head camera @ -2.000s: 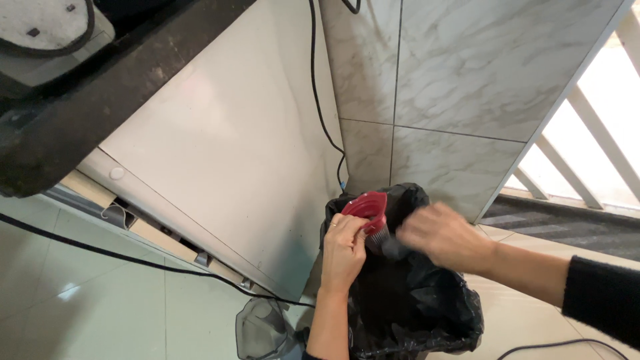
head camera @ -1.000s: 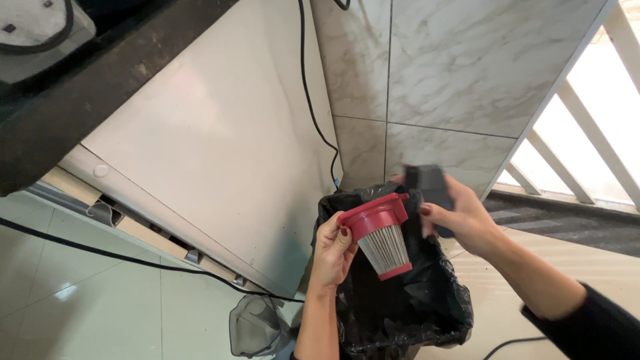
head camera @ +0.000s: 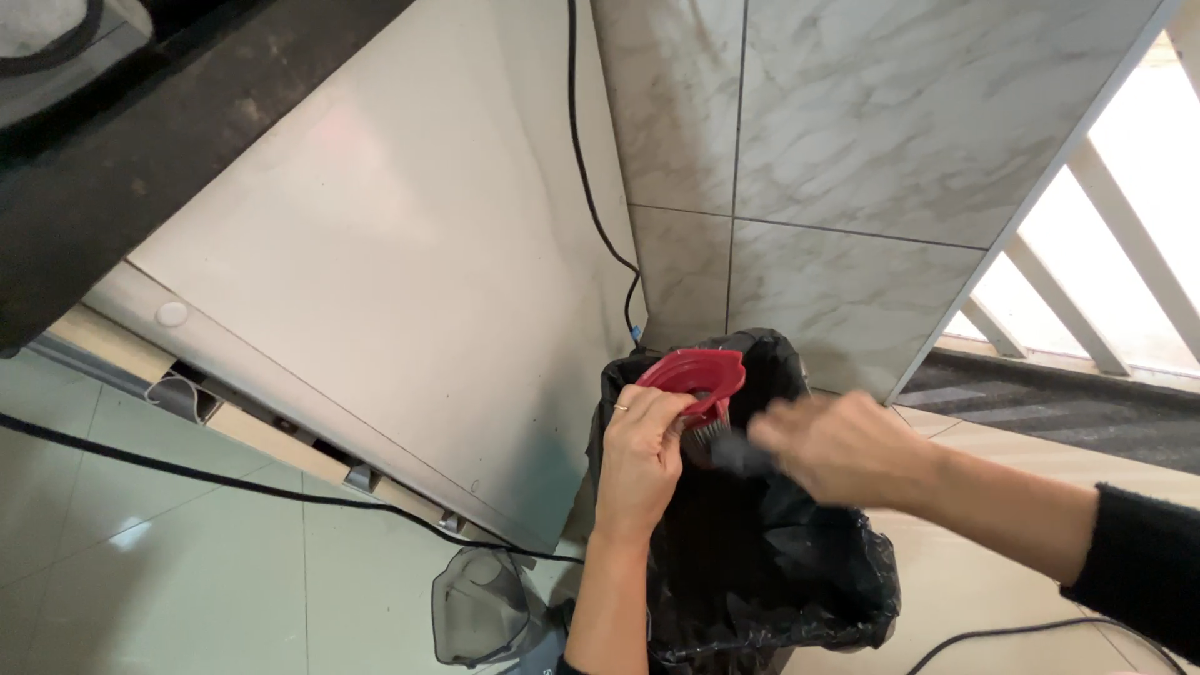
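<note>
My left hand (head camera: 647, 450) grips a red plastic-rimmed pleated filter (head camera: 698, 375) by its rim, over a bin lined with a black plastic bag (head camera: 750, 572). The filter's wide mouth tilts up and its pleats point down toward the bag. My right hand (head camera: 844, 450), blurred by motion, is closed around a dark grey object (head camera: 741, 453) beside the pleats; the blur hides what it is and whether it touches them.
A transparent grey plastic container (head camera: 480, 605) stands on the floor left of the bin. A black cable (head camera: 281, 495) crosses the floor, and another (head camera: 591, 187) hangs near the marble-look tiled wall (head camera: 844, 122). A white panel (head camera: 375, 234) stands at left, a slatted railing (head camera: 1106, 262) at right.
The filter has turned from pleats in full view to its mouth tilted upward. My right hand has come down and left with the dark object, close to the pleats.
</note>
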